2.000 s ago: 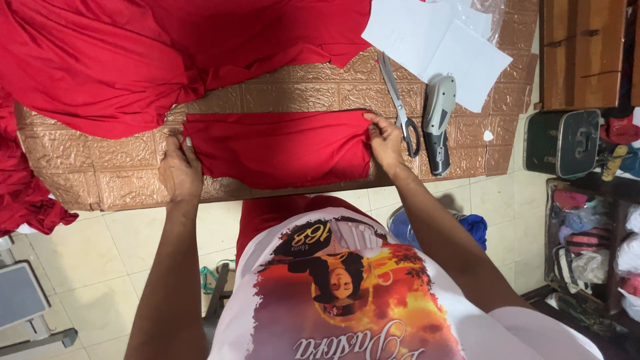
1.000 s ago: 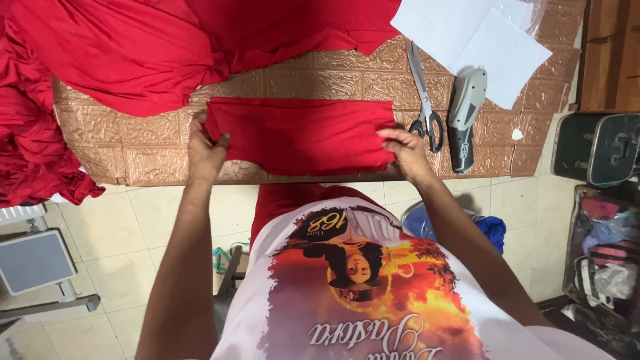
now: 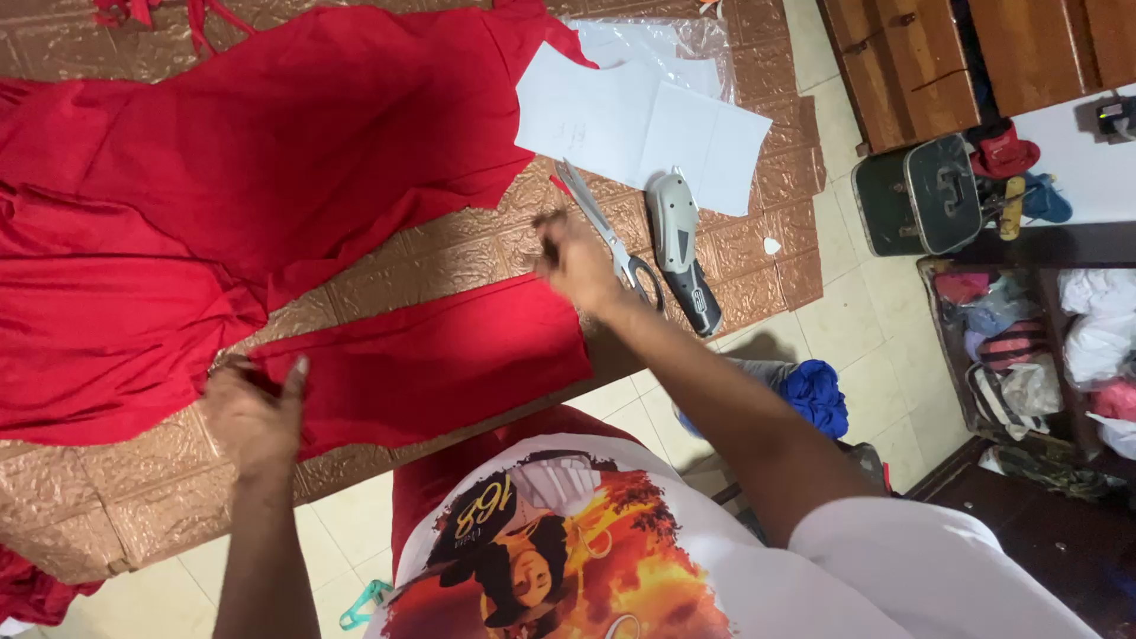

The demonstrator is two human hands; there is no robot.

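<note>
A cut panel of red fabric [image 3: 435, 364] lies along the near edge of the table. My left hand [image 3: 253, 408] is at its left end, thumb and fingers apart; whether it touches the cloth is not plain. My right hand [image 3: 577, 262] is blurred above the panel's upper right corner, beside the scissors, its fingers bent and their grip unclear. The scissors [image 3: 612, 235] lie with black handles toward me. Just right of them rests a grey and black handheld electric cutter [image 3: 679, 248]. A large rumpled piece of red fabric [image 3: 311, 151] spreads over the table's far left.
White paper pattern pieces [image 3: 612, 115] and a clear plastic bag [image 3: 710, 44] lie at the back of the brick-textured table cover [image 3: 53, 497]. A small white chip [image 3: 770, 245] is near the right edge. Beyond stand a dark case [image 3: 919, 195] and shelves holding bagged cloth [image 3: 1021, 346].
My right hand has left the red panel's right end and moved up toward the scissors. My left hand stays by the left end, its thumb off the cloth's top. The view has turned.
</note>
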